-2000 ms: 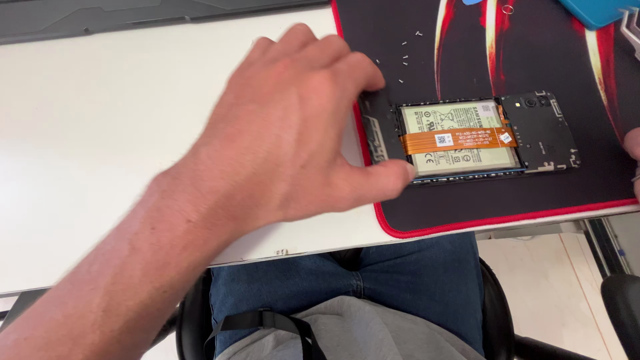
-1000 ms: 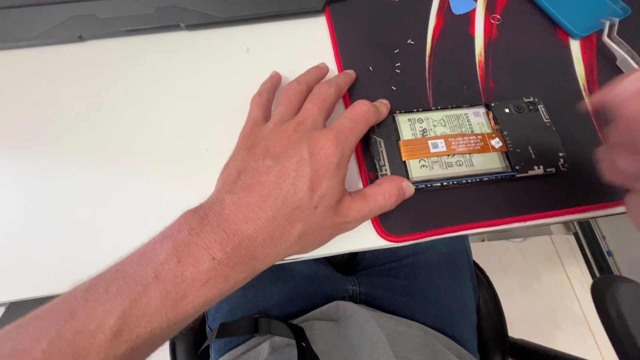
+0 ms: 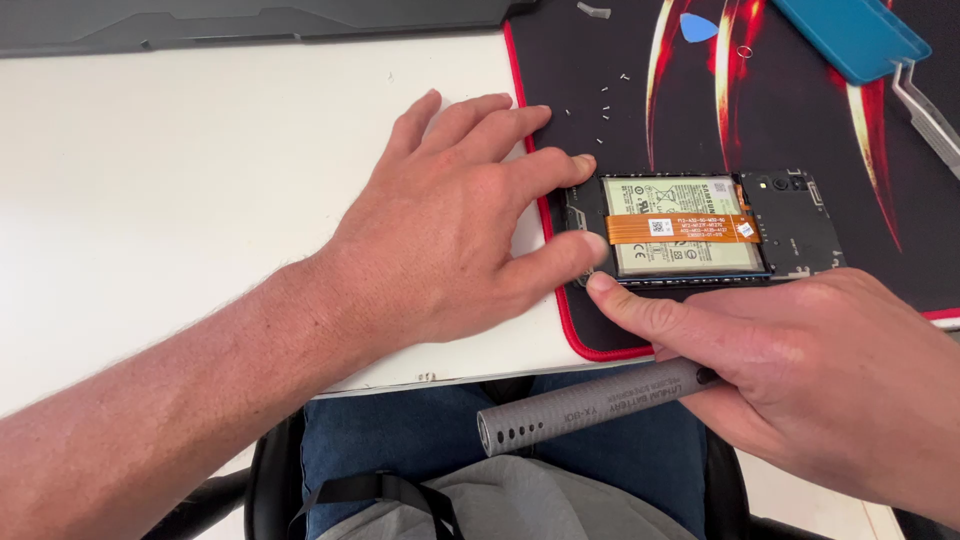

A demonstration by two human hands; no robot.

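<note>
A smartphone with its back off [image 3: 795,232] lies on a dark mouse pad, its battery [image 3: 690,259] and an orange flex cable [image 3: 637,229] across it exposed. My left hand [image 3: 442,225] touches the phone's left end, forefinger at the upper corner and thumb just above the lower one. My right hand [image 3: 795,375] holds a grey cordless precision screwdriver [image 3: 592,405], its butt pointing left over my lap; the driver's tip is hidden by the hand. The right forefinger or thumb reaches to the phone's lower left corner. Several tiny screws [image 3: 606,108] lie above the phone.
Beyond the phone lie a blue triangular pick [image 3: 698,28], a small ring [image 3: 744,52], a clear plastic piece [image 3: 594,10], a blue case or cover [image 3: 855,37] and metal tweezers [image 3: 930,120]. A black device edge [image 3: 262,26] runs along the white table's far side.
My right hand has come in from the right edge to the phone's lower left corner, with the screwdriver now visible in it. My left hand stays at the phone's left end.
</note>
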